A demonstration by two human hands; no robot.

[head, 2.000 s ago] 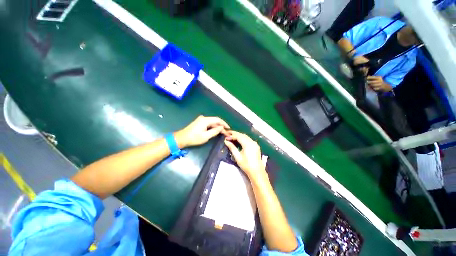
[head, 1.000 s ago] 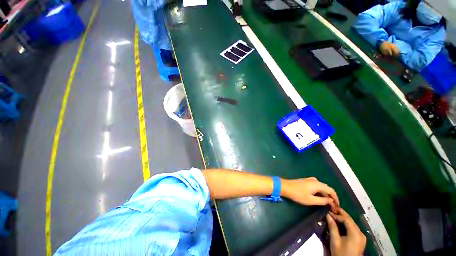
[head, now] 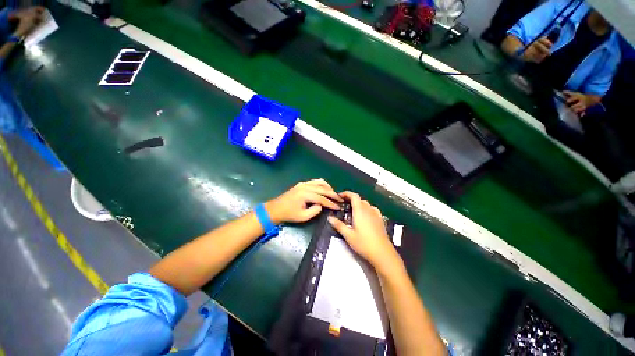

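An open tablet unit (head: pixel 348 292) lies on the green bench in front of me, with a large silver-white panel and a small orange-yellow tab at the panel's lower edge. My left hand (head: pixel 308 201) is at the unit's top left corner, fingers bent and fingertips together. My right hand (head: pixel 362 226) reaches over the unit's top end, its thumb and index finger beside my left fingertips. A small dark part shows between the fingertips; the fingers hide most of it, and I cannot tell whose fingers grip it. A blue strap circles my left wrist.
A blue bin (head: pixel 240 132) with white pieces stands by the white rail (head: pixel 418 201). A black parts tray (head: pixel 498 334) is at lower right. Other units lie on the green conveyor (head: pixel 348 90). A white-framed sheet (head: pixel 124 67) lies at upper left. People work at far left and upper right.
The view has swung back to the right from the aisle, so the unit and parts tray show again. Both hands remain together at the unit's top end.
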